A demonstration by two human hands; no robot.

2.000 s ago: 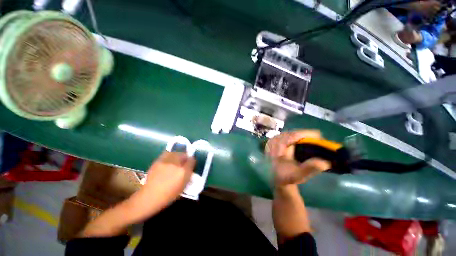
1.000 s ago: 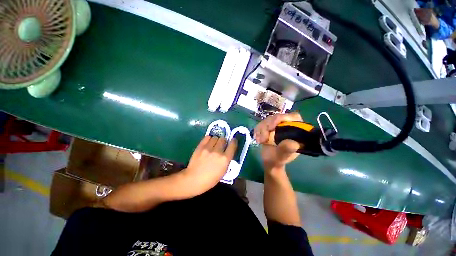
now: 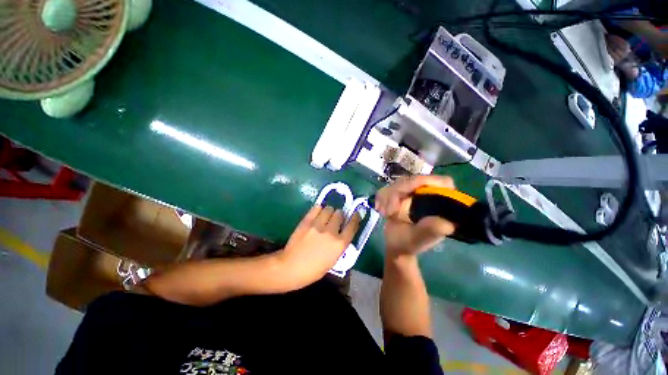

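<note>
My left hand (image 3: pixel 316 238) presses on a pair of white looped housings (image 3: pixel 364 228) at the bench's near edge, its fingers over their middle. The loops show beyond my fingers. My right hand (image 3: pixel 410 216) grips the black and yellow-orange electric screwdriver (image 3: pixel 448 209) just right of the housings; its tip is hidden by my fingers. The silver screw feeder (image 3: pixel 448 102) stands beyond my right hand. Plain white strips (image 3: pixel 346 124) lie side by side at the feeder's left.
A pale green fan (image 3: pixel 58 44) stands at the far left. A grey-white support arm (image 3: pixel 579 170) and the black cable are at the right. White housings (image 3: pixel 581 110) lie on the conveyor. Open cardboard boxes (image 3: pixel 132 227) and a red stool (image 3: pixel 513 340) are below. A person's hand shows at upper right.
Over two seconds, my left hand and the housings have moved right, closer to the screwdriver. Over the last second both hands stay nearly in place while the view shifts slightly.
</note>
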